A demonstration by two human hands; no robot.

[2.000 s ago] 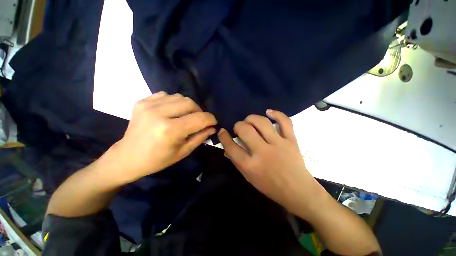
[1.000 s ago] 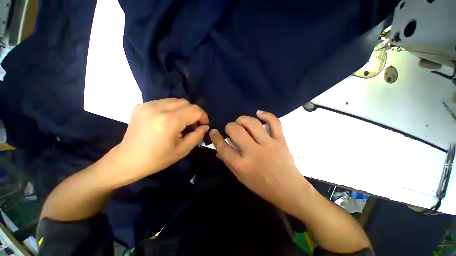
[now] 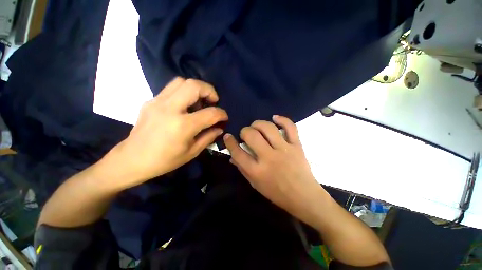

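A dark navy garment piece (image 3: 296, 58) lies over the white table in front of me and reaches up to the sewing machine's needle area. My left hand (image 3: 177, 124) pinches the cloth's near edge between thumb and a finger, with the other fingers bent. My right hand (image 3: 272, 158) lies beside it with curled fingers, its index fingertip at the same edge and the other fingertips on the cloth. A small dark folded bit of edge shows between the two hands. The exact grip there is partly hidden by the fingers.
The sewing machine head (image 3: 449, 31) stands at the upper right, with a shiny round needle plate (image 3: 390, 73) below it. Silver thread snips (image 3: 468, 182) lie near the table's right front edge. More navy cloth (image 3: 47, 105) hangs at the left.
My left hand's upper fingers have lifted and spread a little up the cloth, while its thumb stays near the edge. My right hand has hardly moved. The view has shifted slightly right.
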